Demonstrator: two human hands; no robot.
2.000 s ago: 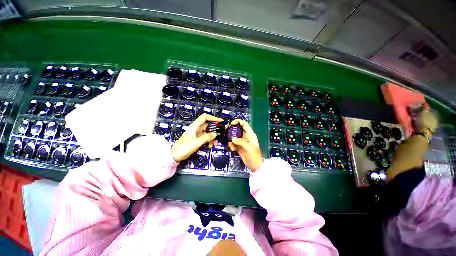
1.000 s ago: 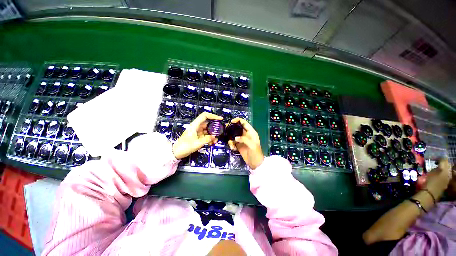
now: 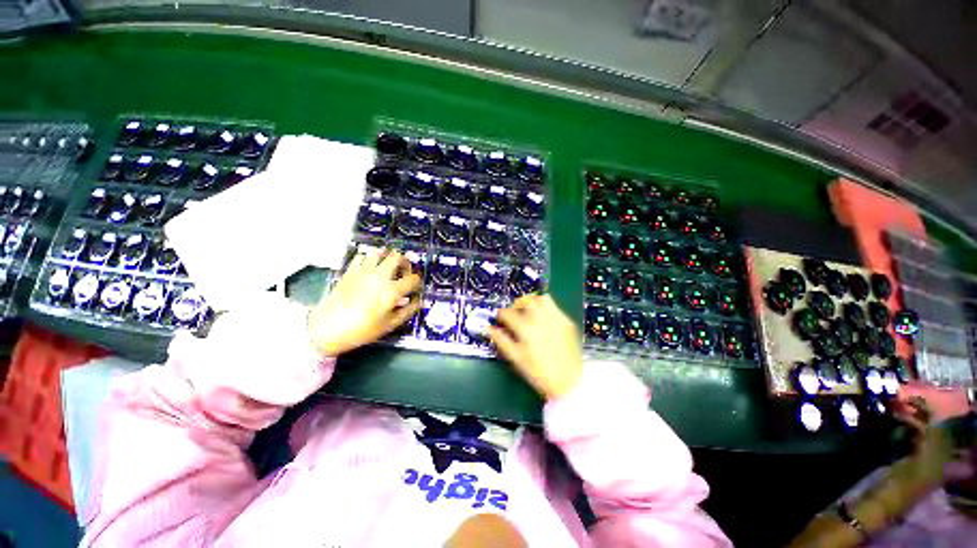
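Note:
A clear plastic tray [image 3: 526, 240] lies in front of me, its square pockets mostly filled with round black watch units [image 3: 453, 229]. Two units in the near row show silvery faces. My left hand [image 3: 367, 304] is over the tray's near left part, palm down, fingers bent down onto the pockets. My right hand [image 3: 542, 340] is at the near right corner, fingertips at a silvery-faced unit [image 3: 480, 320]. The fingers hide the pockets under them, and I cannot tell whether either hand grips a unit.
White paper sheets [image 3: 281, 209] lie between my tray and a filled tray on the left [image 3: 126, 225]. On the right are a tray of units with red and green dots [image 3: 664, 255], a beige mat with loose units [image 3: 773, 340], and a neighbour's arm [image 3: 900, 487]. A red crate [image 3: 41, 412] is low left.
My hands have moved apart and down onto the tray; the two units held up between them are no longer seen raised. The view has shifted slightly. The neighbour's arm has moved down.

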